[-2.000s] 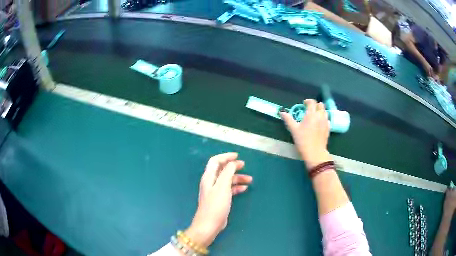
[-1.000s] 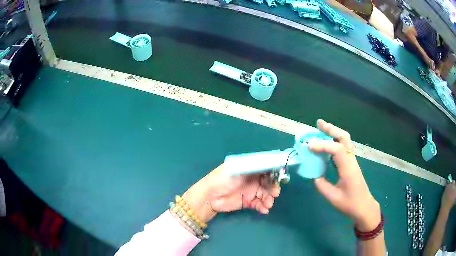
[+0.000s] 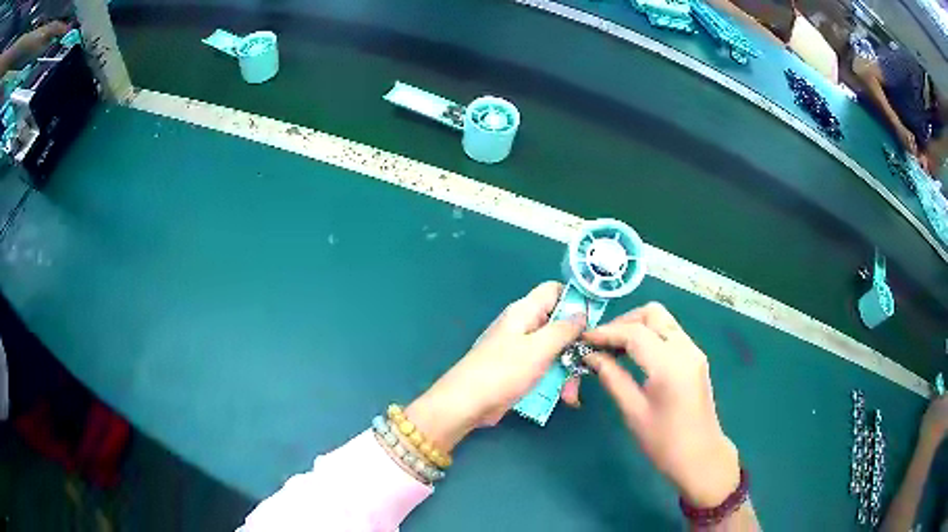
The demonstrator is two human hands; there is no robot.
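Note:
A turquoise fan body (image 3: 606, 259) is held over the green bench, its round head up and its open handle slanting down to the left. My left hand (image 3: 504, 358) grips the handle from the left side. My right hand (image 3: 665, 390) pinches a small silver-and-black circuit board (image 3: 576, 358) between thumb and fingers, at the handle below the ring. Part of the handle is hidden by my left hand's fingers. Whether the board touches the handle trough I cannot tell.
Fan bodies lie on the dark belt at the upper left (image 3: 259, 57), centre (image 3: 490, 129) and right (image 3: 876, 302). A pale edge strip (image 3: 416, 176) borders the belt. Black device (image 3: 60, 112) at left. Rows of small parts (image 3: 866, 457) lie at right, beside another person's arm (image 3: 920, 468).
The fan body has come off the belt to over the bench and turned ring-up. My left hand now grips its handle. My right hand has moved from the ring to the board. Belt fans shifted left.

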